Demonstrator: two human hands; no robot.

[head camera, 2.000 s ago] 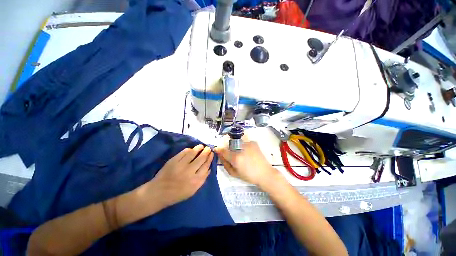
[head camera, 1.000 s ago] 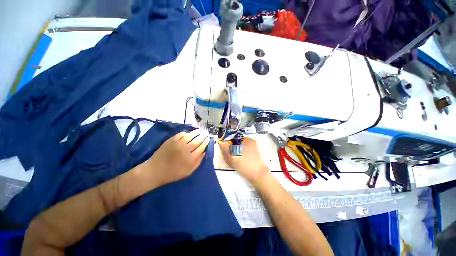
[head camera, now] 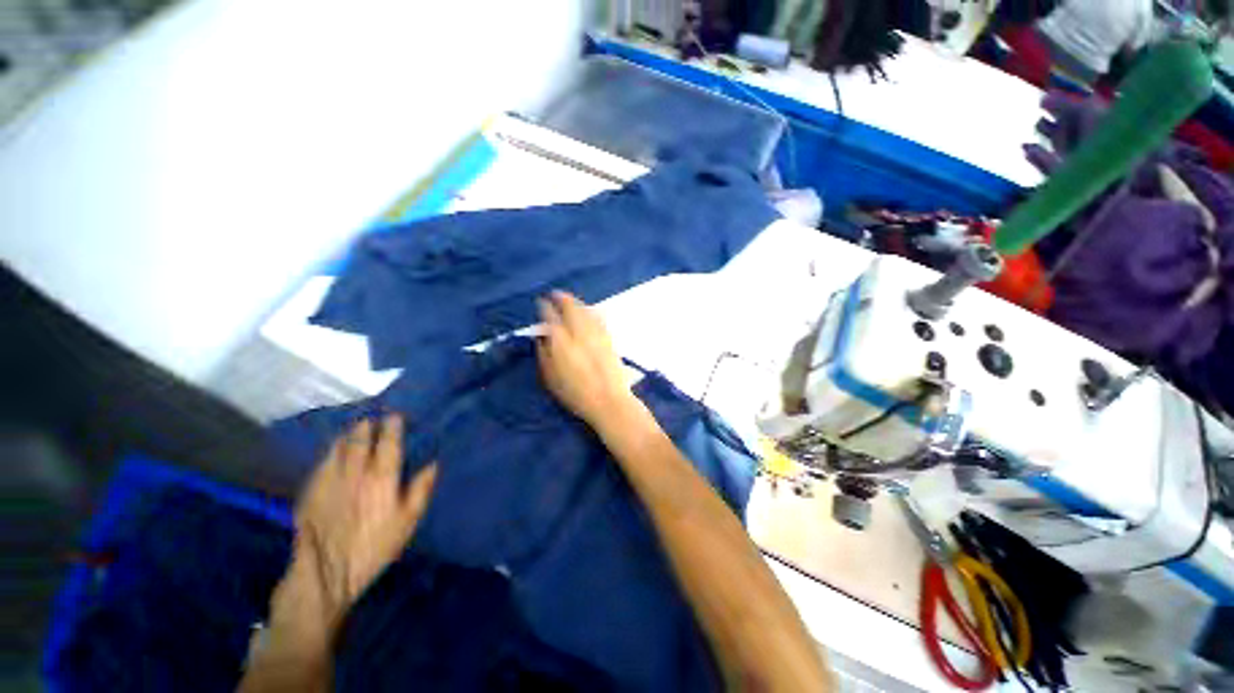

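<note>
The navy garment piece (head camera: 541,487) lies over the table's front left part and hangs down its front edge. A narrow navy strap (head camera: 697,406) curls off its right side toward the sewing machine's needle area. My left hand (head camera: 359,508) rests on the garment's left part with its fingers spread. My right hand (head camera: 579,355) is at the garment's upper edge, fingertips on the cloth; whether it pinches the cloth is unclear. Another long navy piece (head camera: 541,257) lies on the table behind my hands.
The white sewing machine (head camera: 1056,379) stands at right. Scissors with red and yellow handles (head camera: 958,609) lie beside a bunch of black strips (head camera: 1035,582). A green cone (head camera: 1110,149) is above the machine. A blue bin with dark cloth (head camera: 129,596) is at lower left.
The view has turned left. Both hands have moved away from the needle to the left over the garment, and the garment has come away from the presser foot area.
</note>
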